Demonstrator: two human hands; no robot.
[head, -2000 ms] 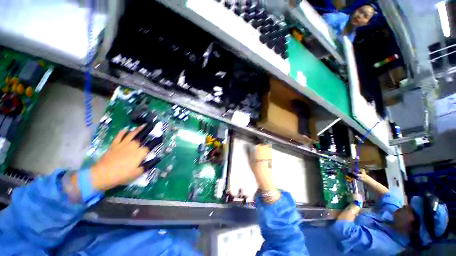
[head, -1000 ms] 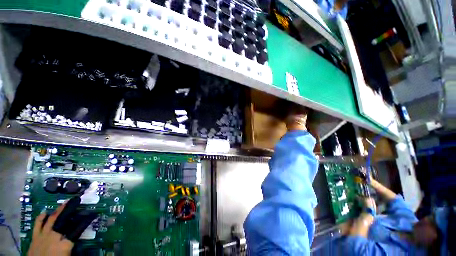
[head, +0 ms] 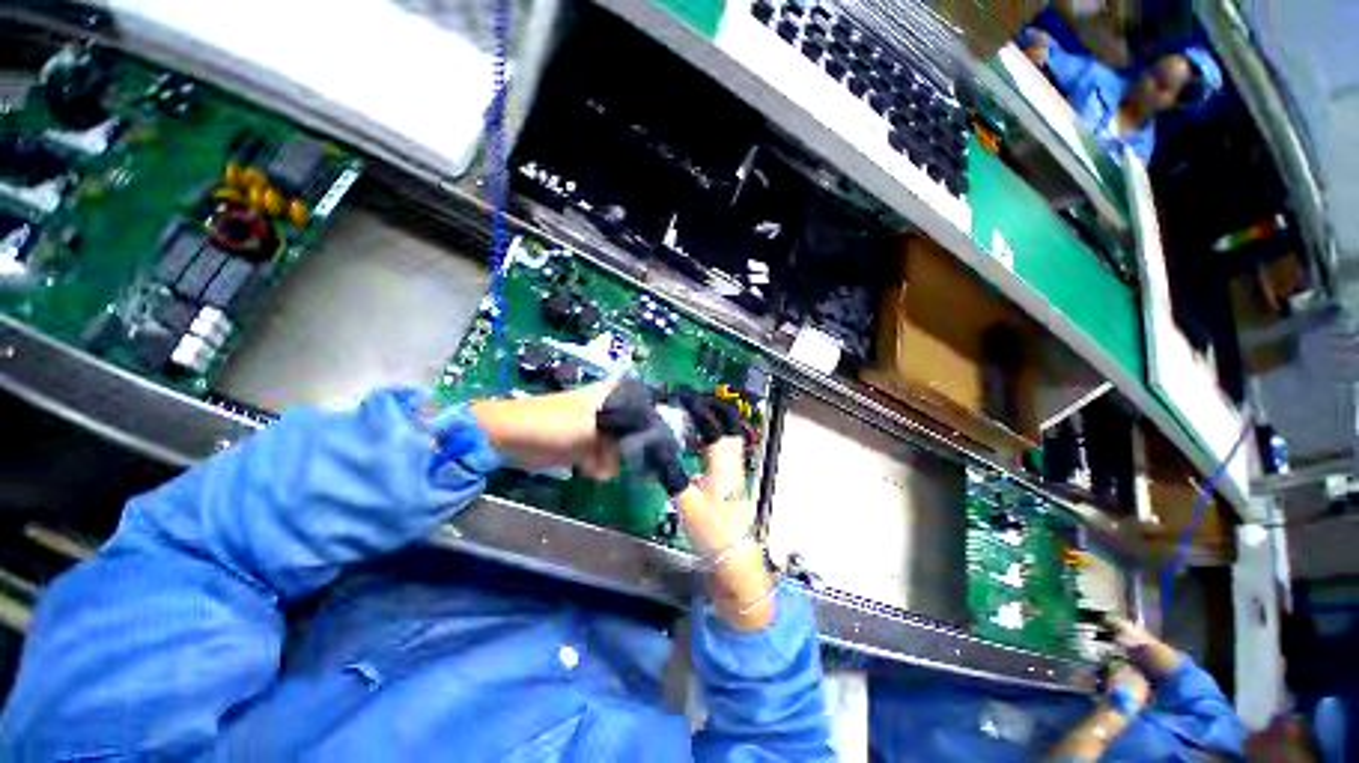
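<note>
A large green circuit board [head: 581, 507] lies between the rails in front of me, with black round capacitors [head: 547, 362] and yellow-orange parts [head: 736, 400] on it. My left hand [head: 589, 429], with black finger cots and a blue wrist band, is over the board's middle. My right hand [head: 718, 485], also with black finger cots, meets it there from the right. The fingertips are close together around a small pale thing [head: 675, 425]. The finger cots and blur hide which hand grips it.
Another filled board [head: 90, 246] lies at the left. Black bins [head: 656, 164], a cardboard box [head: 946, 336] and a foam tray of black cans [head: 865, 90] are behind the rail. A blue coiled cord [head: 499, 194] hangs over the board. Another worker's hands [head: 1125, 671] are at the right.
My right hand has come back from the cardboard box to the board. My left hand has moved from the capacitors towards it. The view has shifted and tilted.
</note>
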